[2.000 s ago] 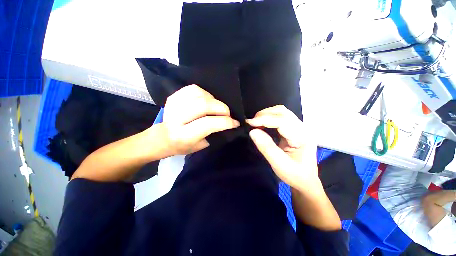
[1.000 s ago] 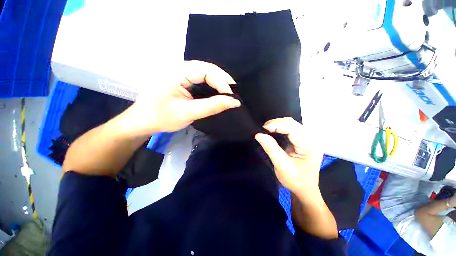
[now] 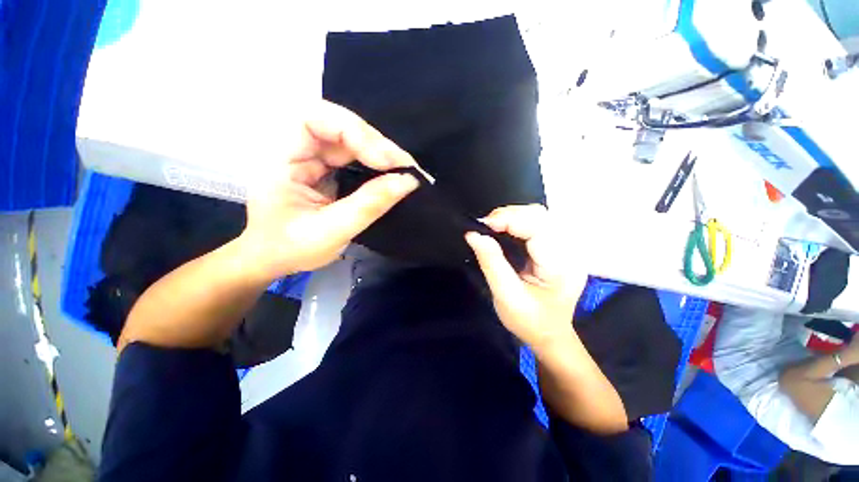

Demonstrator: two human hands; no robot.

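A black cut fabric panel [image 3: 438, 94] lies on the white machine table, its far edge near the top of the view. My left hand [image 3: 330, 188] pinches the black fabric edge between thumb and fingers, palm over the panel's left side. My right hand [image 3: 523, 259] pinches the same edge lower and to the right. A dark edge runs between the two pinches. Whether one or two layers are held cannot be told. The near part of the fabric merges with my dark clothing.
The white sewing machine [image 3: 716, 56] stands at right. Scissors [image 3: 699, 249] and a slim black tool [image 3: 675, 182] lie below it. Blue crates [image 3: 77, 254] with black pieces [image 3: 170, 245] are beside and under the table. A person's forearm [image 3: 810, 381] shows at lower right.
The left hand first moved up and away from the right hand, taking a new pinch; the small flap at left is no longer visible. Both hands still pinch fabric. The view shifted slightly.
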